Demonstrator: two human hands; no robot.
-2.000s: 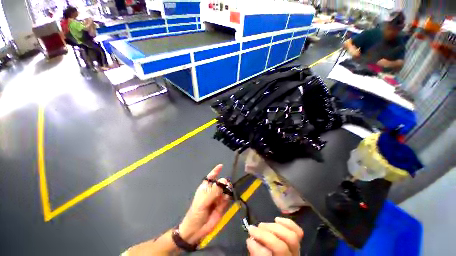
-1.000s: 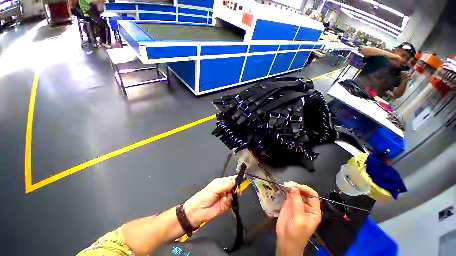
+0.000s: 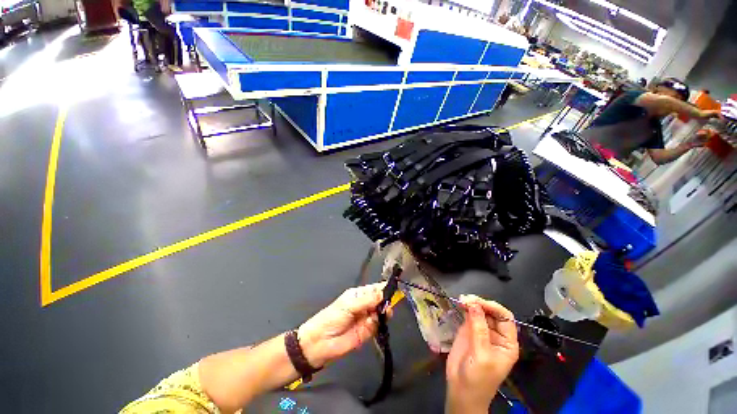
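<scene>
My left hand [image 3: 349, 321] holds a black strap [image 3: 385, 348] near its upper end; the rest of the strap hangs down below the fingers. My right hand [image 3: 483, 340] holds a thin metal applicator rod [image 3: 558, 332] like a pencil. The rod's tip is at the strap's upper end; whether it touches cannot be told. A large black strap pile [image 3: 452, 190] with small shiny metal pieces lies on the dark bench [image 3: 485, 283], beyond my hands.
A crumpled pale plastic bag [image 3: 436, 319] hangs at the bench edge. At right are a translucent tub [image 3: 570, 293], a blue and yellow cloth [image 3: 622, 291], a dark pot [image 3: 541, 335] and a blue crate [image 3: 602, 388]. A person [image 3: 638, 117] works behind another table; a blue-and-white conveyor machine [image 3: 364, 89] stands ahead.
The strap was lower and looped between my hands; my left hand now holds it up and the rod has come to its upper end. The person at right has reached toward the hanging clips.
</scene>
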